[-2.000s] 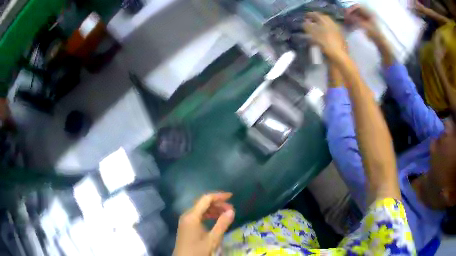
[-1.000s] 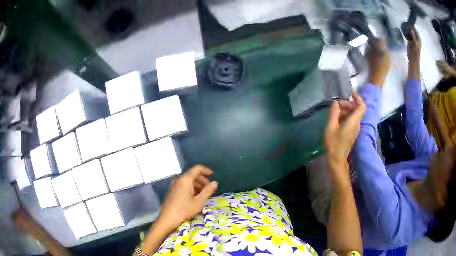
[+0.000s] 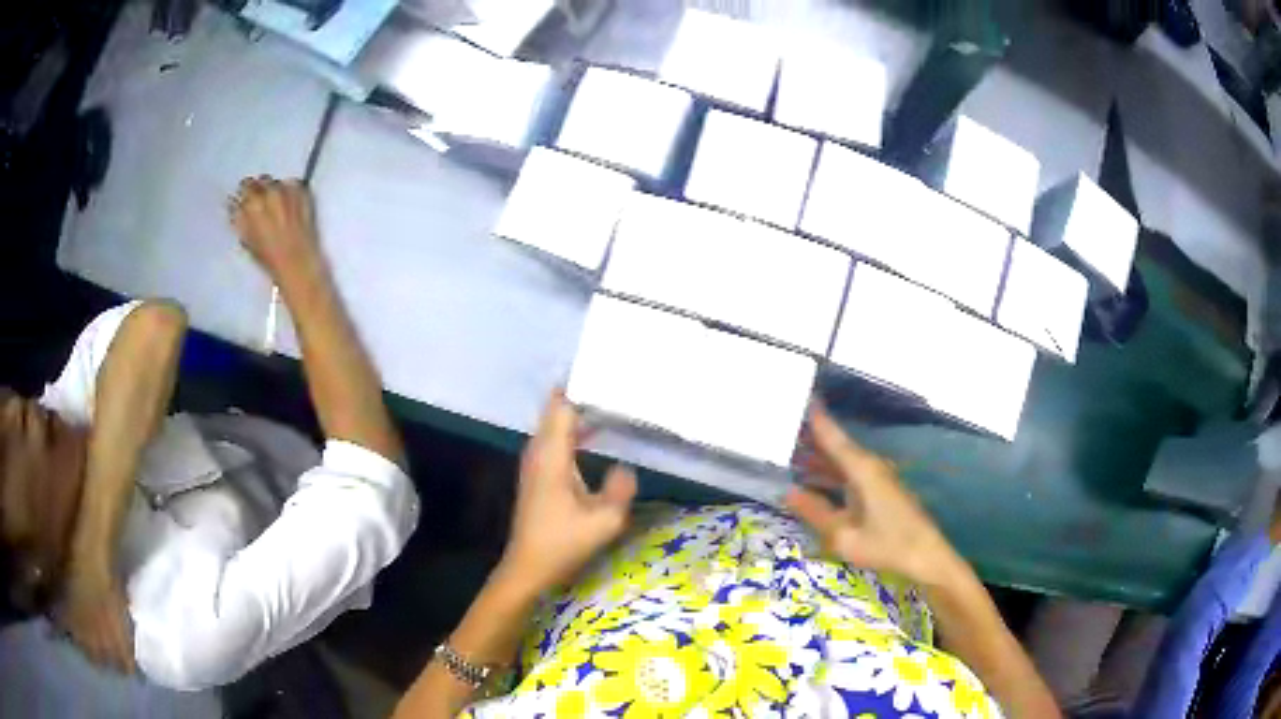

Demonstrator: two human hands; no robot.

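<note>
Several white retail boxes [image 3: 694, 382] stand in rows with their plain tops showing, in front of me. My left hand [image 3: 569, 492] is at the left end of the nearest row, its fingertips at the front left corner. My right hand [image 3: 857, 492] is at the right end of the same row, fingers at its right side. The two hands bracket the row; whether the fingers press on the boxes is hard to tell. The box sides below the tops are mostly hidden.
A person in a white shirt sits at the left, a hand [image 3: 281, 225] on the grey-white bench [image 3: 422, 295]. A blue sleeve shows at the lower right edge. Green mat [image 3: 1110, 492] lies right of the boxes, with a grey box [image 3: 1208, 471] at its edge.
The view has swung left, so the boxes now sit in the middle. My right hand has left the grey box at the right, and both hands are now at the nearest row.
</note>
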